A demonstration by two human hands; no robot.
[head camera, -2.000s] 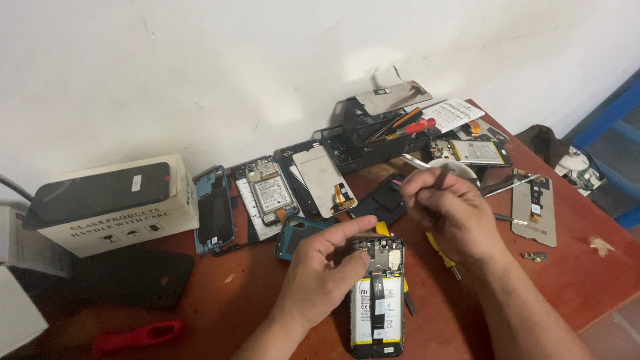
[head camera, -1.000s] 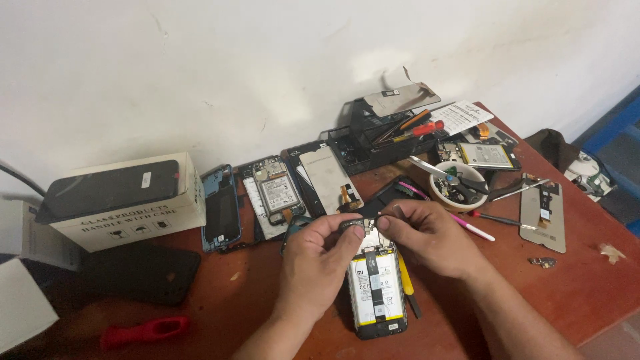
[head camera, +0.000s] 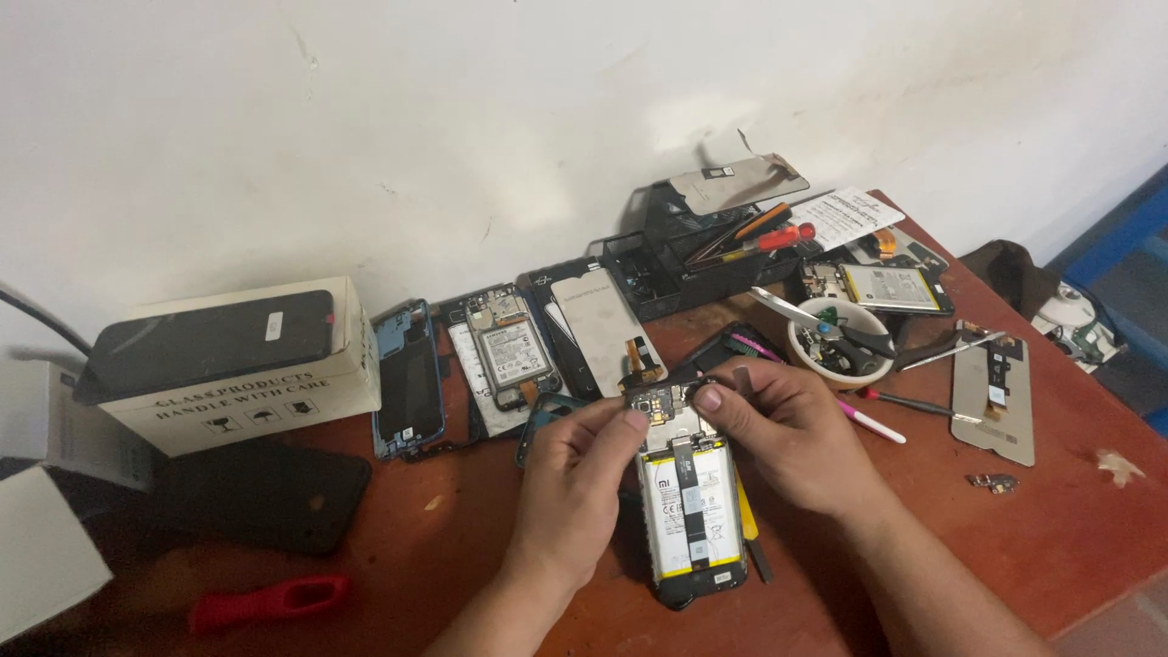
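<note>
An opened Xiaomi smartphone (head camera: 671, 529) lies with its white battery and a black flex cable exposed, its circuit board (head camera: 659, 411) at the top end. My left hand (head camera: 579, 474) grips the phone's upper left edge, the thumb on the board. At the upper right corner my right hand (head camera: 789, 429) pinches the phone's edge with thumb and fingers; a small dark strip shows by its fingertips, too unclear to name. A yellow tool (head camera: 746, 511) lies partly under the phone's right side. Behind the right hand stands a white cup (head camera: 839, 379) with scissors and small parts.
A black organizer (head camera: 648, 301) holds screwdrivers at the back. Opened phones, including one with a battery (head camera: 511, 351), stand along the wall. At left are a white box (head camera: 274, 401) with a dark phone on top and a red handle (head camera: 269, 602). A display panel (head camera: 1013, 401) lies at right.
My right hand has come down from above the phone to its upper right corner. The white tool it held two seconds ago is no longer in it. My left hand remains at the phone's upper left.
</note>
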